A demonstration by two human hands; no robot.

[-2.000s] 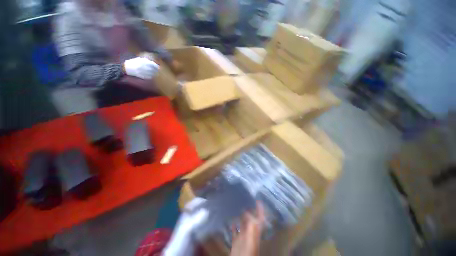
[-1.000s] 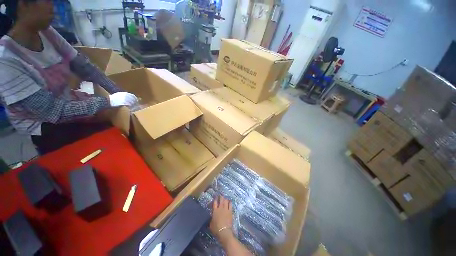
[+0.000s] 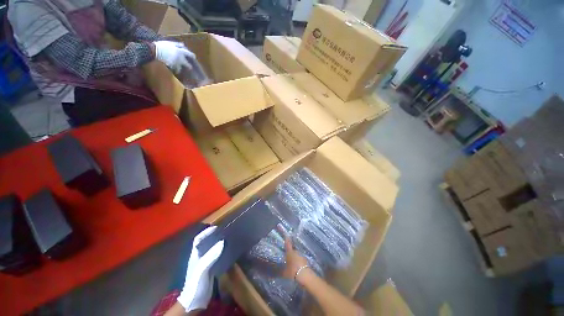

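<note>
My left hand [image 3: 204,266], in a thin white glove, holds a black part [image 3: 242,234] by its lower left side, above the near left edge of the large carton [image 3: 365,162]. My right hand [image 3: 293,258] is bare with a bracelet at the wrist. It is over the carton at the part's right end; whether its fingers grip the part I cannot tell. Bagged parts [image 3: 321,216] in shiny bubble wrap fill the carton in rows. Several black parts [image 3: 133,176] stand on the red table cover [image 3: 154,228] at left.
Two pale strips [image 3: 182,189] lie on the red cover. A coworker's gloved hand [image 3: 175,55] holds something clear over an open carton [image 3: 230,102]. Sealed cartons [image 3: 346,55] stand behind the large carton. Palletised cartons [image 3: 495,191] stand at right on the grey floor.
The black part and my left hand show higher, with more of the glove visible. My right hand's fingers have moved from the bagged parts to the part's right end. The view has shifted.
</note>
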